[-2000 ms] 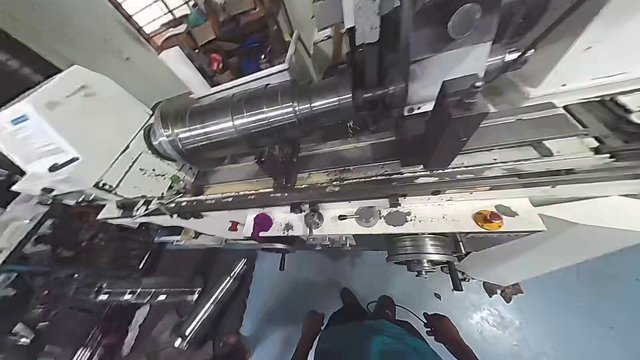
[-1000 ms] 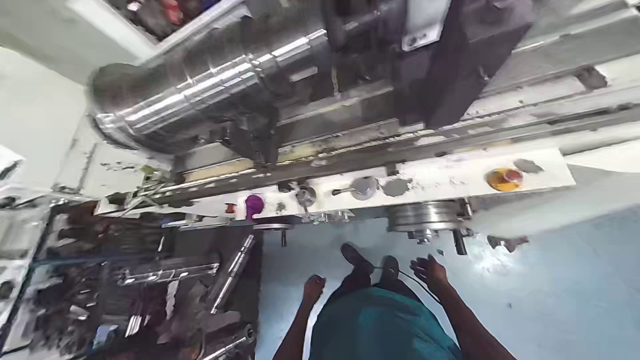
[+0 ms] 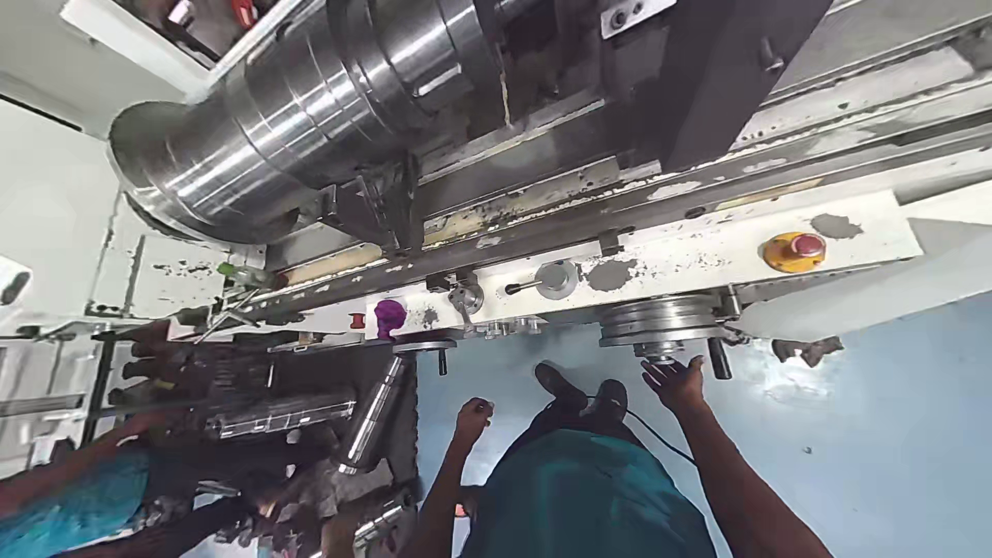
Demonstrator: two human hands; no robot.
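My right hand (image 3: 676, 381) has its fingers spread just below the hub of a large metal handwheel (image 3: 659, 319); whether it touches the hub cannot be told. My left hand (image 3: 474, 415) hangs over the floor with curled fingers, below a smaller handwheel (image 3: 425, 346) and apart from it. Above both handwheels runs a white machine front panel (image 3: 728, 246) with a control lever (image 3: 554, 280), a red button on a yellow base (image 3: 798, 252) and a purple knob-like thing (image 3: 389, 316). A large shiny metal cylinder (image 3: 271, 124) lies in the machine behind the panel.
At the left, metal shafts (image 3: 376, 415) and assorted metal parts lie on a dark surface. Another person's teal-clad torso and arm (image 3: 85, 488) are at the lower left. A thin black cable (image 3: 659, 438) crosses the blue floor by my shoes (image 3: 562, 385).
The view has moved nearer to the machine. My right hand has come up close to the large handwheel's hub. The other person has come into view at the lower left.
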